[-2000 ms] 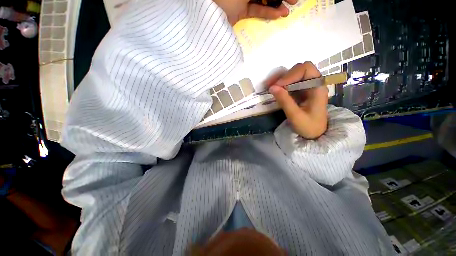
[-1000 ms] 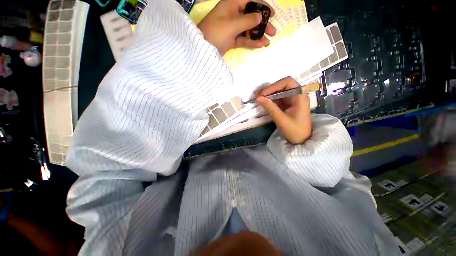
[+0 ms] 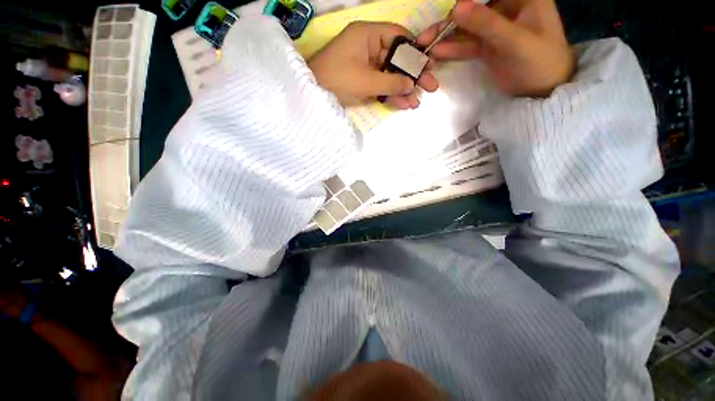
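Observation:
My left hand (image 3: 364, 66) holds a black watch housing (image 3: 390, 66) between thumb and fingers. A grey-beige square pad (image 3: 409, 60) lies on the face of the housing. My right hand (image 3: 513, 47), slightly blurred, holds silver tweezers (image 3: 444, 34) with the tip at the pad's upper right edge. Whether the tips still grip the pad is too small to tell. Below, a sheet of grey square pads (image 3: 345, 205) lies partly under a glaring white liner (image 3: 408, 149). The yellow adhesive sheet (image 3: 335, 30) lies under and behind my left hand.
Teal-rimmed housings (image 3: 215, 23) lie above my left sleeve. A long pad strip (image 3: 114, 117) stands at the left of the dark green mat (image 3: 168, 102). A slotted white sheet (image 3: 192, 59) shows beside my left sleeve. A clear blister tray (image 3: 676, 102) is partly hidden behind my right sleeve.
My right hand has moved up from the pad sheet to the housing with the tweezers. The housing is turned, and a pad now shows on it. One pad place beside the liner looks changed.

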